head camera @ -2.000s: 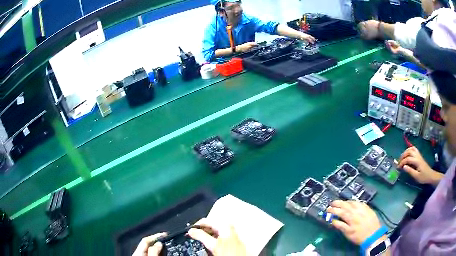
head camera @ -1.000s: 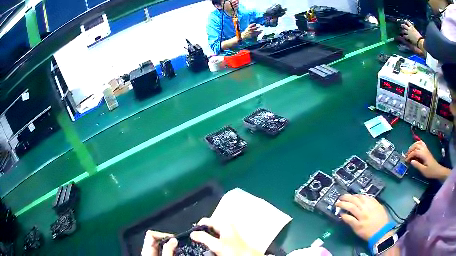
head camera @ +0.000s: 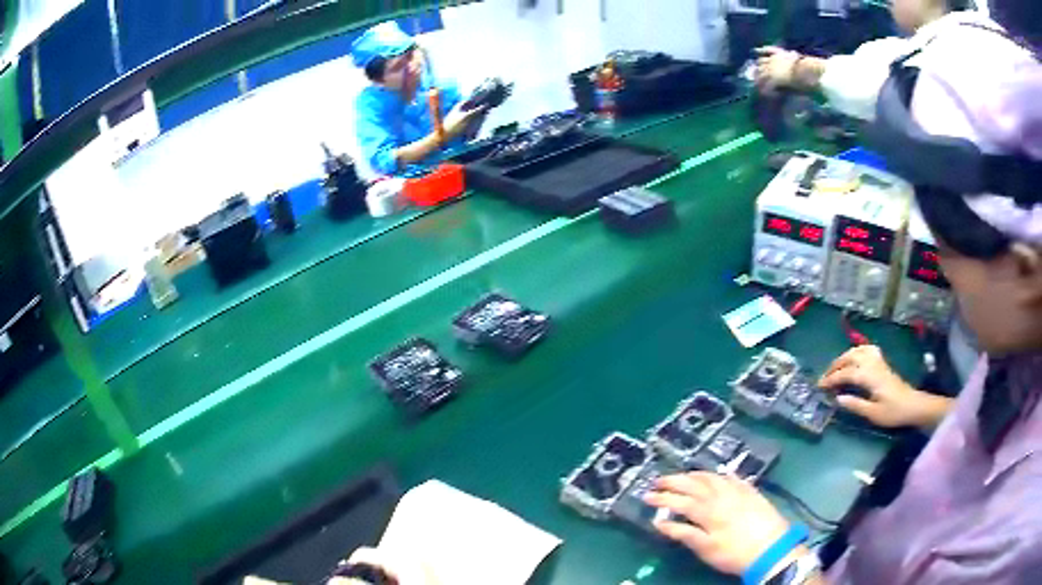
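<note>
At the bottom edge, my left hand (head camera: 261, 581) shows only as a thin sliver; what it holds is cut off. My right hand (head camera: 397, 562) is also mostly cut off, its fingers at a small dark part (head camera: 366, 569). The circuit board unit under my hands is out of the picture. A black foam tray (head camera: 309, 530) lies beyond my hands, and a cream paper sheet (head camera: 469, 531) lies at its right.
Two open board units (head camera: 416, 375) lie mid-bench. At right, a person in a pink smock handles several hinged grey units (head camera: 611, 471) near power supplies (head camera: 791, 234). A person in blue sits across beside a tray (head camera: 583, 177). Dark parts (head camera: 86, 503) stand at left.
The view has swung right and slightly up, so bench objects sit further left and my hands have dropped mostly out of frame. The person in blue now holds a dark unit lower, near the chest.
</note>
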